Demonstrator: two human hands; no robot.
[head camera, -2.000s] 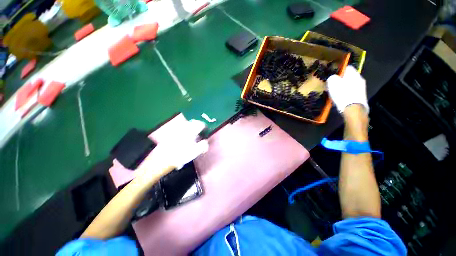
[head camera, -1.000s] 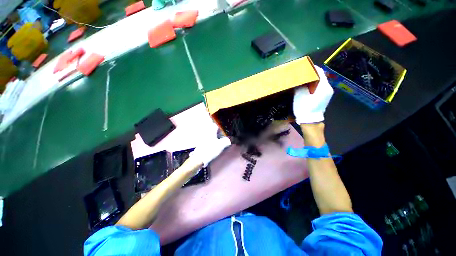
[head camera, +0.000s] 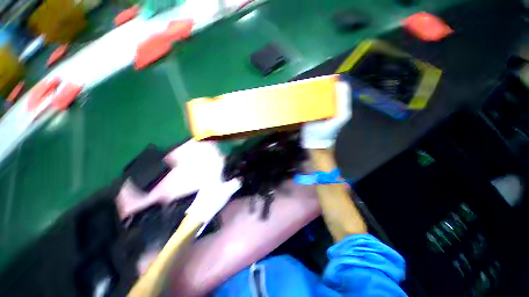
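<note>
The frame is blurred. My gloved right hand [head camera: 325,125] grips the right end of the orange carton [head camera: 267,107], which is tipped with its long side upward. A dark heap of black comb-shaped strips [head camera: 267,162] lies below it on the pink mat [head camera: 290,203]. My gloved left hand [head camera: 212,194] is at the left of the heap, below the carton's left end; whether it holds anything cannot be told. Black housings [head camera: 154,223] lie left of this hand, blurred.
A blue-and-yellow parts box [head camera: 388,78] with black strips stands at the right beyond the carton. Black closed boxes [head camera: 268,58] and red-orange pads [head camera: 428,26] lie on or beside the green belt [head camera: 127,110]. Black trays with boards [head camera: 452,226] are at the right.
The carton was first upright beside the mat, then held tipped over it; it is now tipped further, with a larger heap of strips under it. My left hand has moved off its edge.
</note>
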